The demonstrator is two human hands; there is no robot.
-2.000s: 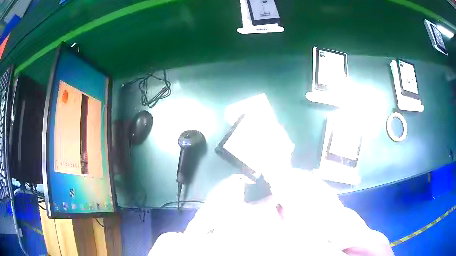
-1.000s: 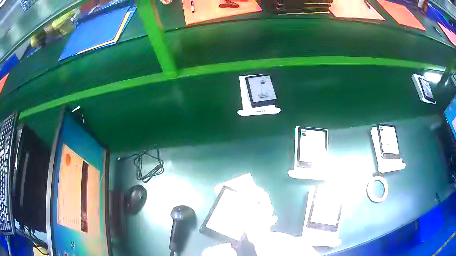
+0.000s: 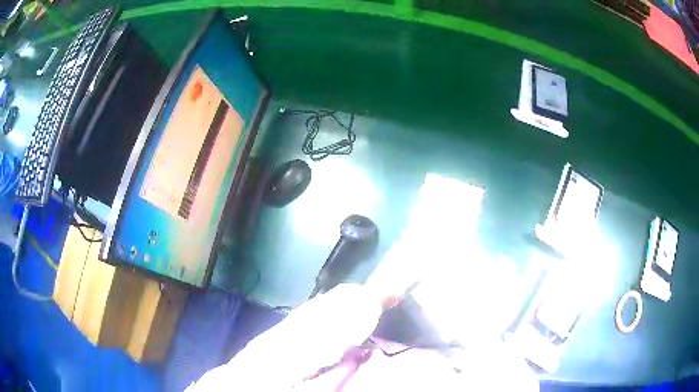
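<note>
A dark flat piece [image 3: 406, 321], possibly part of an e-reader, shows between my two hands at the lower middle. My left hand [image 3: 383, 295] comes in from the lower left in a white sleeve, its fingertips at the dark piece's left edge. My right hand [image 3: 479, 356] is lost in white glare at the bottom; its fingers cannot be made out. A bright white packing piece [image 3: 452, 203] lies just beyond the hands on the green bench. Glare hides the e-reader's outline and any grip on it.
The monitor [image 3: 191, 161] and keyboard [image 3: 65, 115] stand left. A mouse [image 3: 289, 183], coiled cable [image 3: 329, 136] and black scanner [image 3: 349, 245] lie left of my hands. E-readers on white pieces [image 3: 549, 93] lie behind and right, near a tape roll [image 3: 628, 311].
The view has turned left and tilted down, so more monitor and keyboard show. The e-reader's pale screen, visible between my hands a second ago, is now hidden by glare, with a dark patch there.
</note>
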